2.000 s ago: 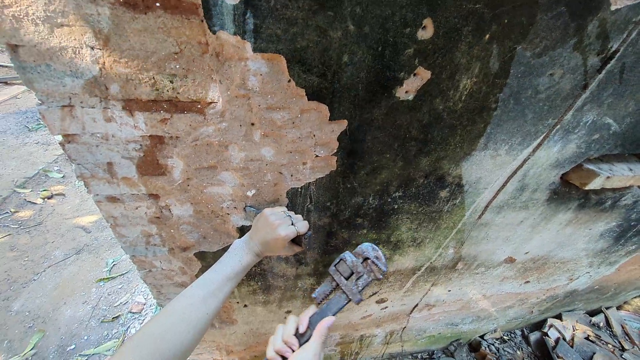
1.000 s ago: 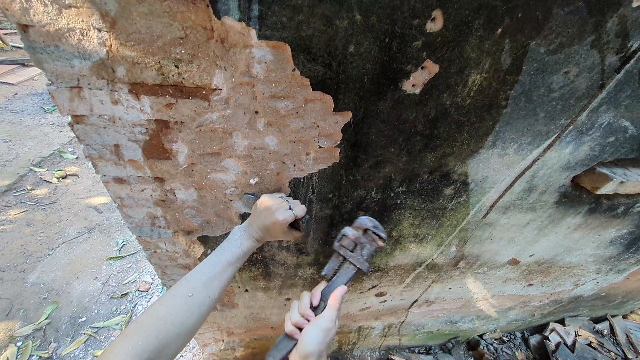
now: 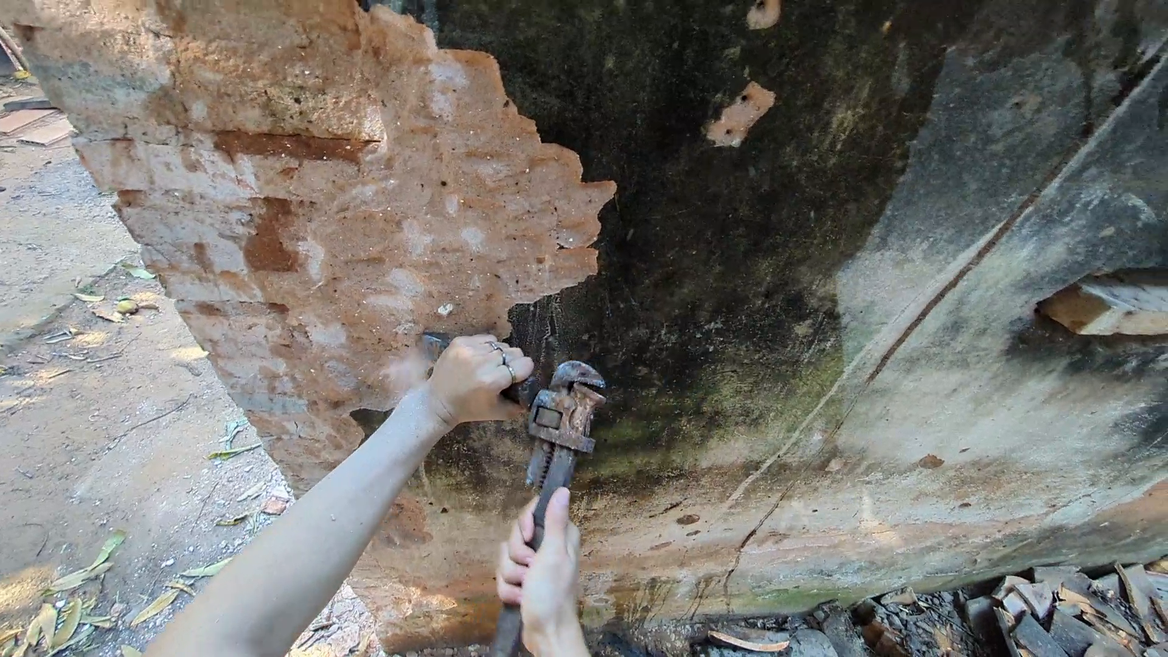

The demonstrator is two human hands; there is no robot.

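My left hand (image 3: 479,379), with rings on its fingers, is closed around a tool with a dark handle end (image 3: 517,391) and a metal part (image 3: 436,342) against the wall; the tool's kind is mostly hidden. My right hand (image 3: 540,561) grips the handle of a rusty pipe wrench (image 3: 564,415). The wrench head is close to the right of the handle end; whether they touch cannot be told. Both hands are before a wall, where exposed brick (image 3: 365,219) meets blackened plaster (image 3: 712,246) along a ragged edge.
Broken tile-like pieces (image 3: 1049,611) lie at the wall's base on the lower right. A long crack (image 3: 958,274) crosses the plaster near a hole with a broken edge (image 3: 1109,306). Dirt ground with dry leaves (image 3: 73,602) lies at left.
The pipe wrench in my right hand has come closer to my left hand and its tool. My left hand stays at the lower plaster edge.
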